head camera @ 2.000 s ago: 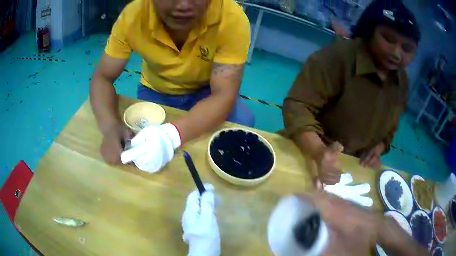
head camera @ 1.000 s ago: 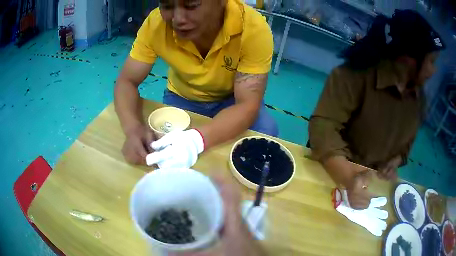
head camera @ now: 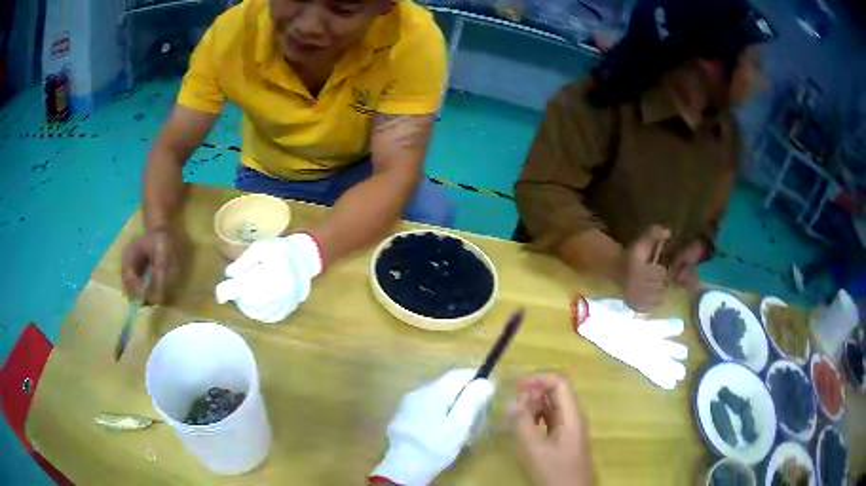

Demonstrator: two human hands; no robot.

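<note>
My left hand (head camera: 435,429), in a white glove, holds a dark pen-like tool (head camera: 500,344) that points up and to the right. My right hand (head camera: 560,439) is bare and raised over the table beside it, slightly blurred, fingers loosely curled with a gap at the thumb; I see nothing in it. A tall white cup (head camera: 207,403) stands on the table to the left, with dark small pieces (head camera: 215,405) at its bottom. A wide cream-rimmed bowl (head camera: 434,277) full of black small parts is beyond my hands.
A person in yellow, one hand gloved (head camera: 272,277), holds a slim tool (head camera: 127,329) beside a small cream bowl (head camera: 252,222). A person in brown sits at right near a flat white glove (head camera: 633,340). Plates of coloured parts (head camera: 734,412) cluster at far right. A small pale item (head camera: 124,420) lies left.
My right hand has carried the white cup from right to left, let it go and moved back right. My left hand still holds the dark tool. The person in yellow's bare hand has moved left.
</note>
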